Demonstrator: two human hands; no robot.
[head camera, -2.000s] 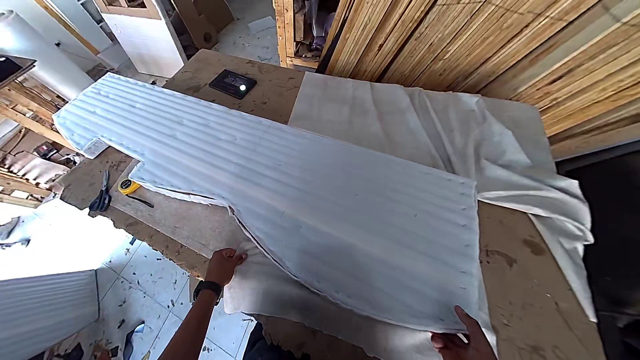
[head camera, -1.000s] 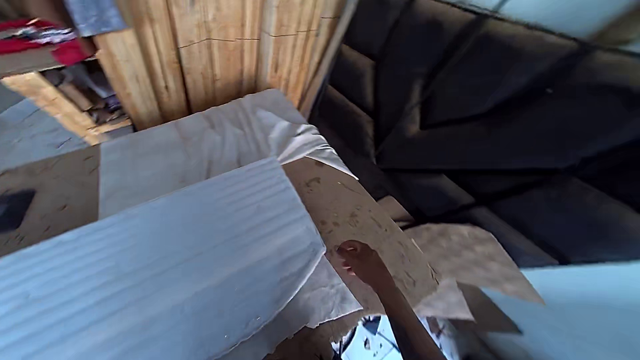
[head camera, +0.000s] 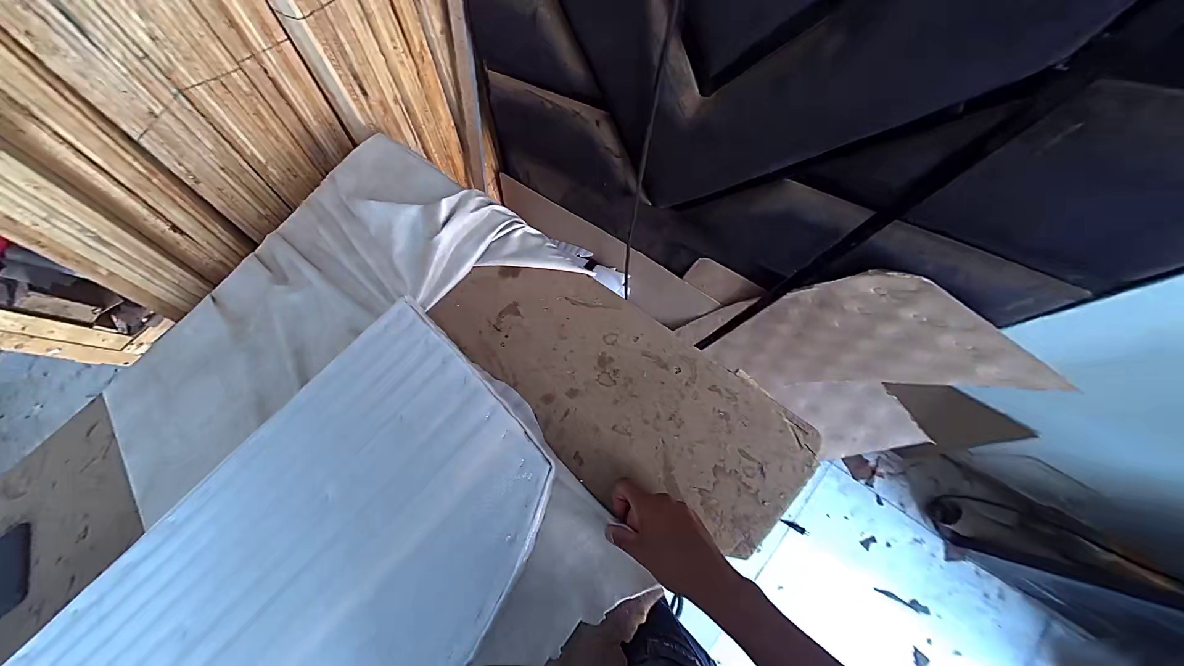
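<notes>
My right hand has its fingers curled on the edge of a light grey-beige fabric sheet, right of the panel. Over the sheet lies a long panel wrapped in ribbed whitish padding, its squared end toward the upper right. More of the same fabric spreads beyond the panel, bunched into folds near the table's far corner. Beneath them is a worn brown worktable, marked with stains. My left hand is out of view.
Stacked wooden boards stand behind the table. Large dark upholstered panels lean at the upper right, with brown sheet pieces by them. A dark flat object lies at the left edge. Scraps litter the tiled floor.
The view has swung far to the right. My right hand has left the padded panel's corner and is now at the fabric edge. My left hand has gone out of view.
</notes>
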